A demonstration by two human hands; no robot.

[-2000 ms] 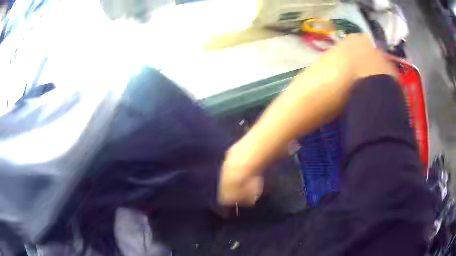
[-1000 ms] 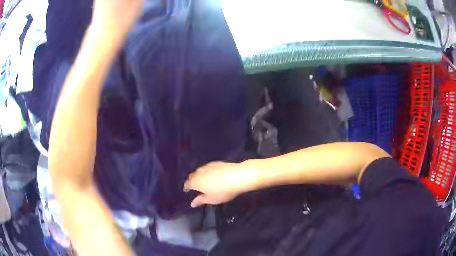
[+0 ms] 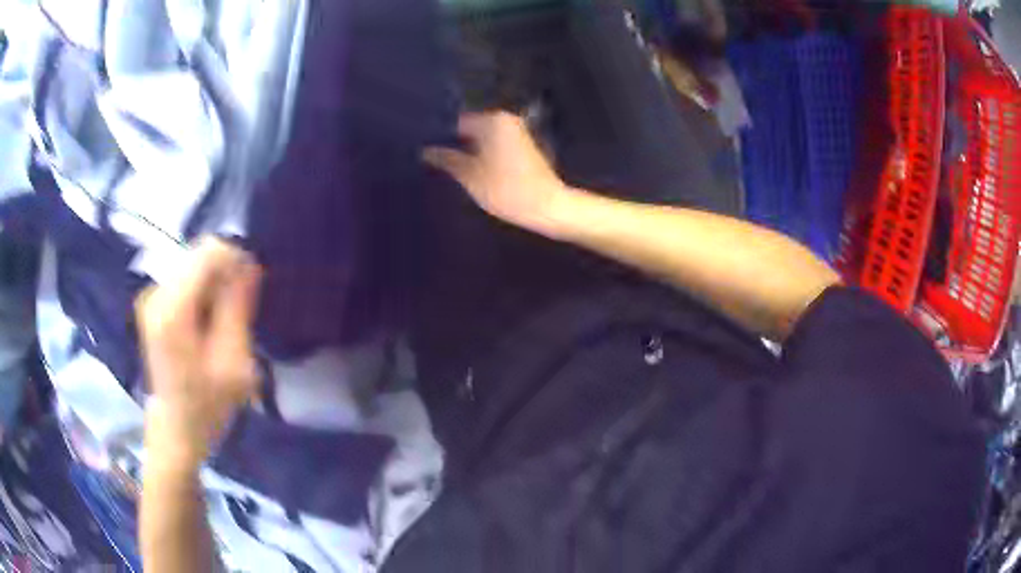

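The navy garment cloth [image 3: 336, 202] hangs down over my lap from the top of the view. Pale grey cloth with dark patches [image 3: 146, 134] lies along its left side and shows again below it. My left hand [image 3: 202, 325] is blurred at the left, its fingers curled at the pale cloth's edge; whether it grips the cloth is not clear. My right hand [image 3: 498, 168] is at the navy cloth's right edge, fingers partly spread, with no cloth visibly held.
A blue slotted basket [image 3: 793, 134] stands at the upper right. Red slotted baskets [image 3: 901, 168] stand to the right of it. A thin strip of the green table edge [image 3: 873, 9] shows at the top. My dark sleeve and lap fill the lower right.
The view has tilted down, so the table top and scissors are out of it. My left hand has come down from the top to the pale cloth. Pale cloth now shows left of the navy cloth.
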